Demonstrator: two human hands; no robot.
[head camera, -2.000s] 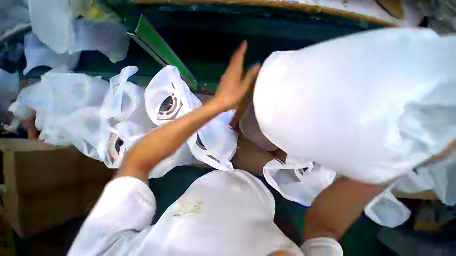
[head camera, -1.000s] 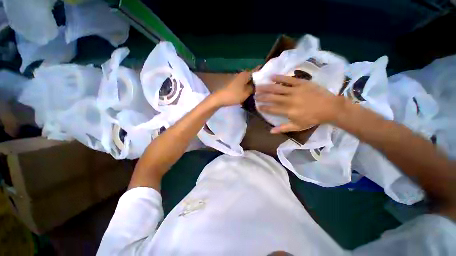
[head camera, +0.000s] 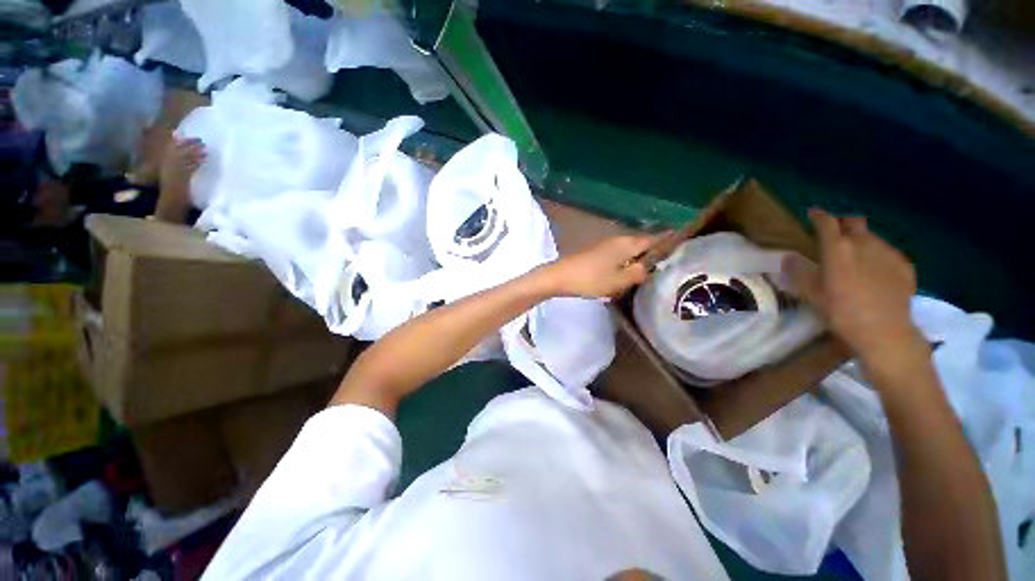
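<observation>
An open small carton (head camera: 772, 386) stands in front of me, right of centre. A bagged unit (head camera: 726, 323) sits inside it, with its dark round part facing up at the bag mouth. My left hand (head camera: 607, 267) grips the carton's left edge, thumb and fingers at the rim. My right hand (head camera: 863, 278) is at the carton's right side, its fingertips by the right wall and the bag's edge; whether it grips is unclear. Another bagged unit (head camera: 482, 221) stands left of my left hand, its dark round part showing.
More bagged units (head camera: 295, 159) stand to the left. A loose-mouthed bag (head camera: 772, 477) lies close below the carton. A large carton (head camera: 216, 329) and a yellow sack (head camera: 51, 363) are at the left. A green bar (head camera: 488, 91) slants beyond. Another person's hand (head camera: 179, 170) touches the left bags.
The bagged unit, earlier under my right hand, now sits inside the open carton. My right hand has moved off its top to the carton's right side. The view has shifted.
</observation>
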